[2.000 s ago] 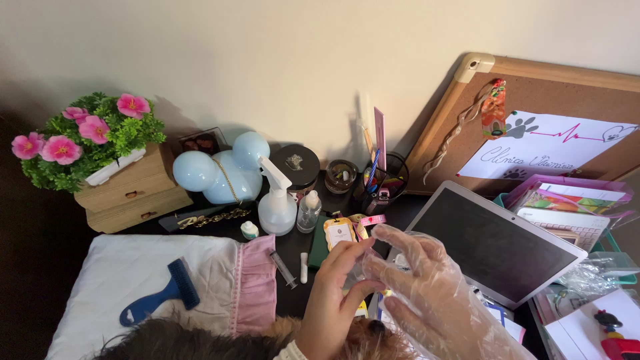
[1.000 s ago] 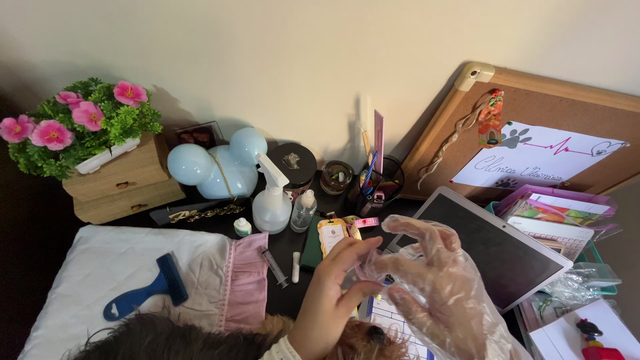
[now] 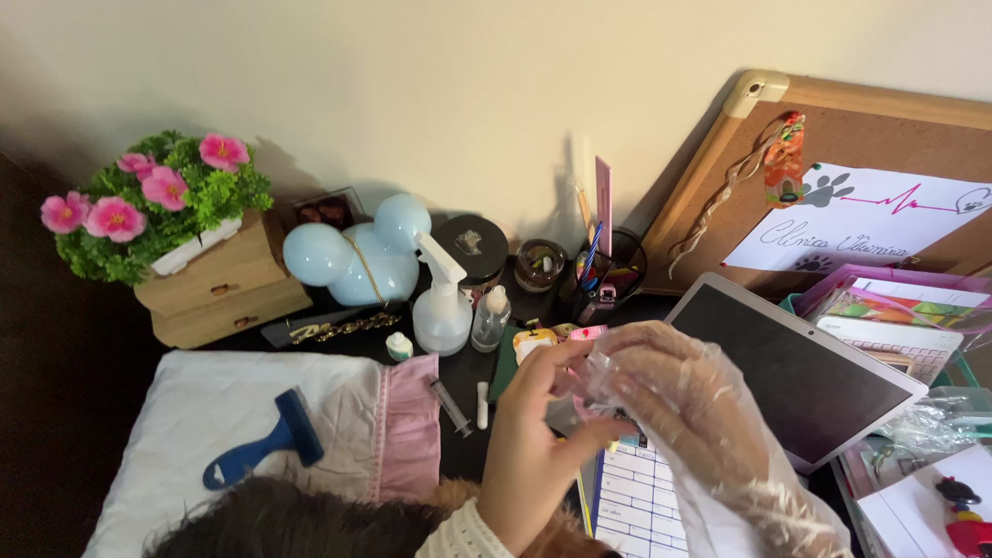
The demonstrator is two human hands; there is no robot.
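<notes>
A clear plastic glove covers my right hand (image 3: pixel 697 418), its fingers bent inward. My bare left hand (image 3: pixel 542 434) pinches the loose plastic at the glove's fingertips. Below both hands lies a printed form (image 3: pixel 639 496) with a blue border. Dark and brown fur of an animal (image 3: pixel 294 523) shows at the bottom edge, partly behind my left sleeve. On the white cloth (image 3: pixel 209 387) with a pink ruffle rests a blue grooming brush (image 3: pixel 267 446). A syringe (image 3: pixel 451 407) and a small white tube (image 3: pixel 482 405) lie left of my left hand.
Behind stand a spray bottle (image 3: pixel 442 310), a small clear bottle (image 3: pixel 491 319), a blue balloon-shaped ornament (image 3: pixel 372 263) and a mesh pen holder (image 3: pixel 608 279). A laptop (image 3: pixel 798 372) is at right, before a corkboard (image 3: pixel 852 139). Pink flowers (image 3: pixel 116 219) top a wooden drawer box (image 3: pixel 225 291) at left.
My left fingertips have come onto the loose plastic at the gloved fingertips, and the gloved fingers are more bent. The brush and bottles have stayed in place.
</notes>
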